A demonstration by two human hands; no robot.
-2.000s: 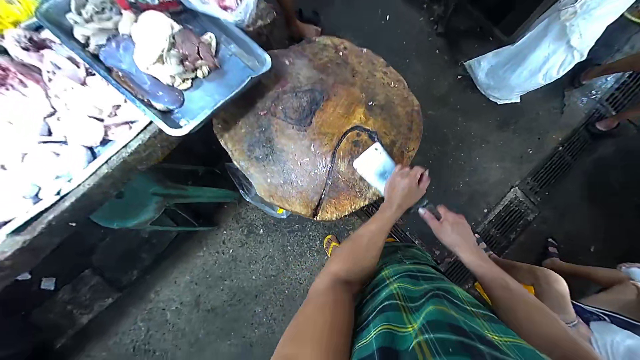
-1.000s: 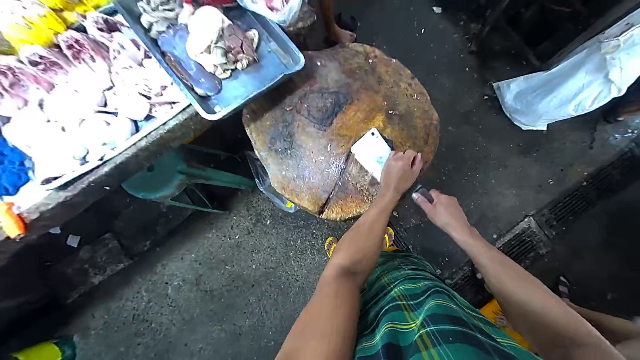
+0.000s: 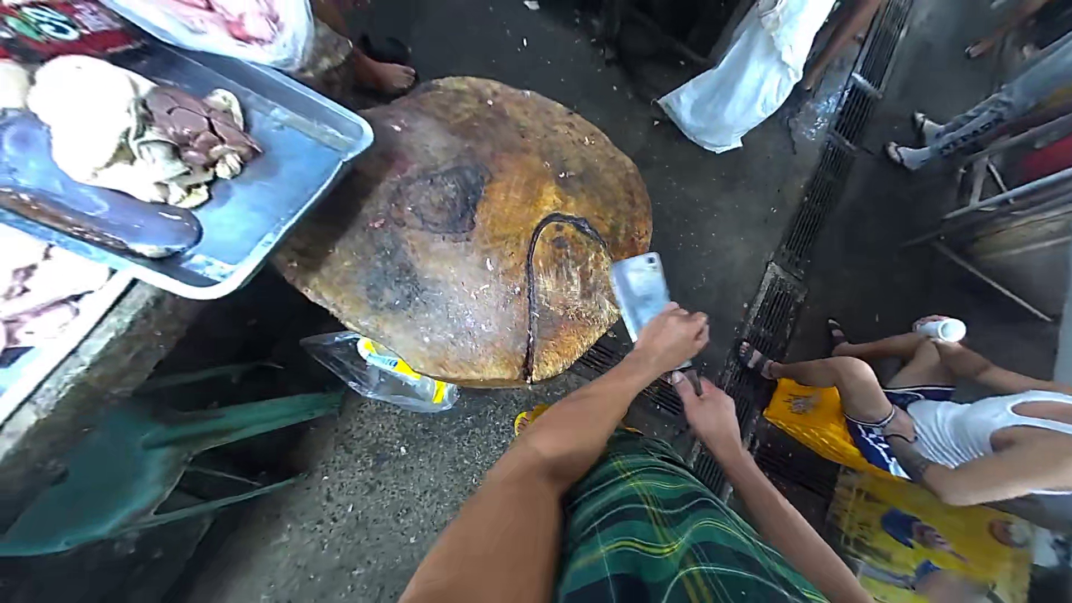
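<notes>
A meat cleaver [image 3: 641, 293] with a broad metal blade and a hole near its tip points up and away at the right edge of a round wooden chopping block [image 3: 452, 226]. My left hand [image 3: 672, 337] lies with bent fingers over the lower part of the blade; how firmly it grips cannot be told. Below it, my right hand [image 3: 710, 410] is closed around the dark handle. The block's stained top bears a curved dark crack and small pale scraps.
At upper left, a metal tray [image 3: 285, 201] holds organ meats, beside a plastic bag of meat [image 3: 243, 29]. A green plastic chair [image 3: 100, 477] stands below the counter. A floor drain grate [image 3: 804, 226] runs along the right, near a seated person [image 3: 946, 427]. A white sack [image 3: 745, 75] hangs behind.
The cleaver and both hands have shifted from over the block to its right edge. The view has turned, bringing more of the seated person into sight.
</notes>
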